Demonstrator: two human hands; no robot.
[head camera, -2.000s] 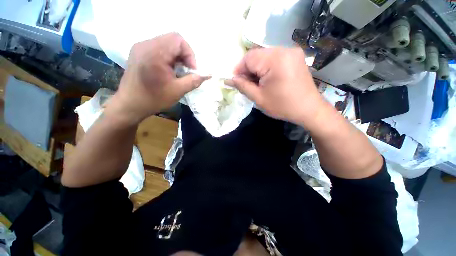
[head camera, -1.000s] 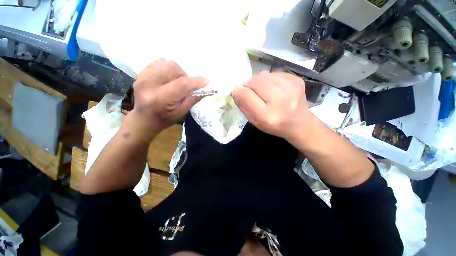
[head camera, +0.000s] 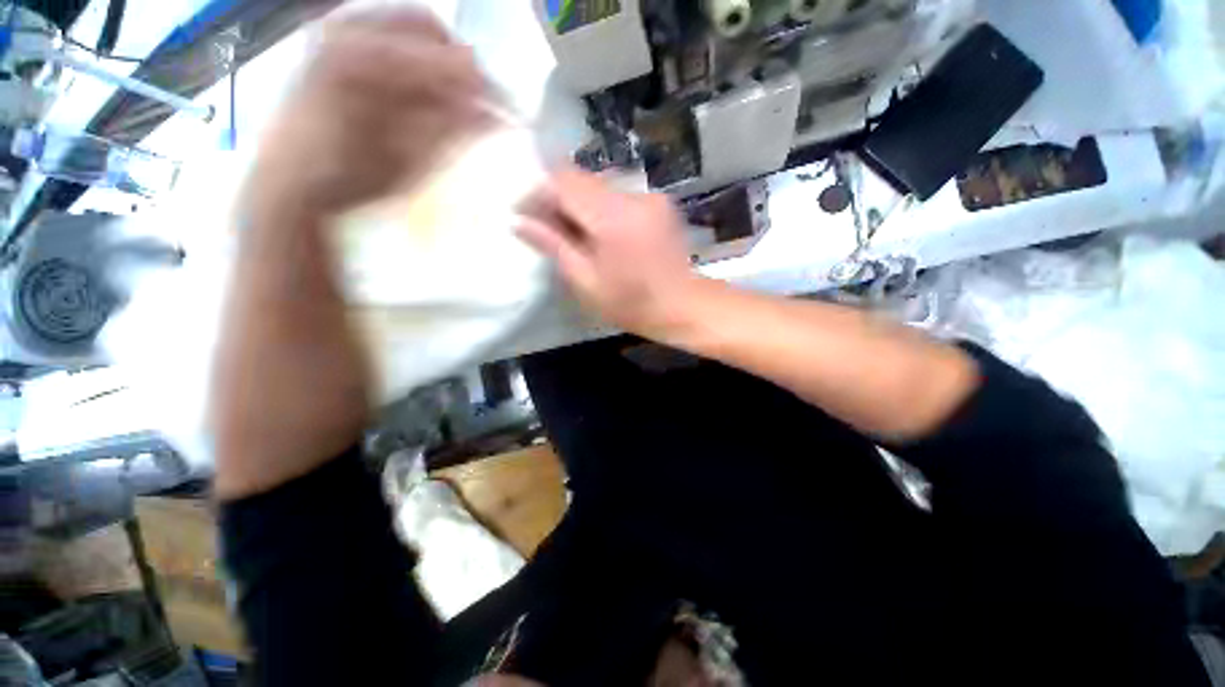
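Observation:
The white fabric garment piece (head camera: 450, 262) is bright and overexposed and spreads over the table's front left and past its edge. My left hand (head camera: 383, 114) is blurred, raised over the upper part of the fabric; its fingers' hold cannot be made out. My right hand (head camera: 611, 248) is at the fabric's right side with thumb and fingertips close together; whether cloth is between them is unclear. The overlock machine (head camera: 746, 128) stands just beyond and right of my right hand, and its needle area (head camera: 611, 134) is partly blurred.
A black smartphone (head camera: 957, 110) lies on the table right of the machine. White heaps (head camera: 1075, 362) lie at the right. A round-vented grey motor (head camera: 67, 293) is at the left. A wooden stool (head camera: 517, 497) and white cloth (head camera: 450, 550) are below the table. My black-clothed lap is at the bottom.
The view has turned and shifted. My hands have moved apart, the left up and away. The small white bunch between my fingertips over my lap no longer shows there.

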